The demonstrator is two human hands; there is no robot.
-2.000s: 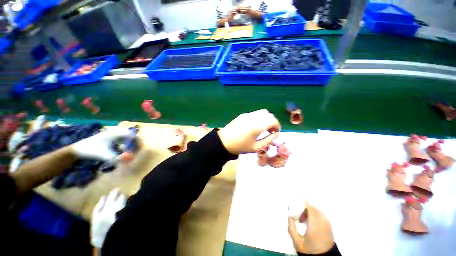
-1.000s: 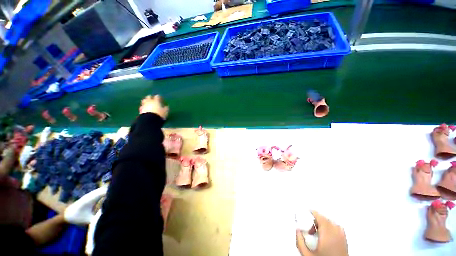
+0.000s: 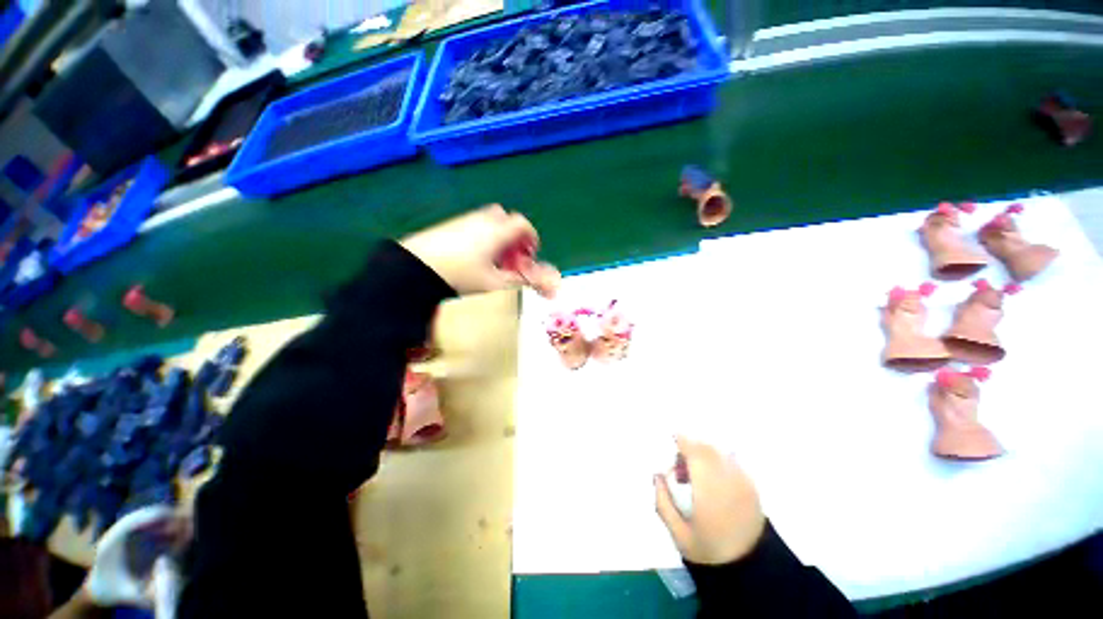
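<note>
My left hand [image 3: 478,252] is stretched over the near edge of the belt. It is shut on a tan torso with a pink-red scarf [image 3: 523,261], partly hidden by the fingers. My right hand [image 3: 716,502] is low over the white paper sheet [image 3: 798,484], shut on a white glue bottle [image 3: 682,493]; its nozzle cannot be made out. Two torsos [image 3: 589,335] lie side by side on the sheet between my hands. Several torsos with pink-red scarves [image 3: 964,417] stand at the sheet's right side.
Torsos [image 3: 423,409] stand on the cardboard [image 3: 454,520], partly behind my left sleeve. Dark-blue backpacks [image 3: 109,429] are heaped at left, near a neighbour's white glove [image 3: 127,556]. The green belt [image 3: 823,157] carries spaced torsos; blue crates [image 3: 569,127] are beyond it.
My left hand has come back from the belt at left towards the sheet, now with a torso in it. The view has shifted. My right hand still holds the bottle.
</note>
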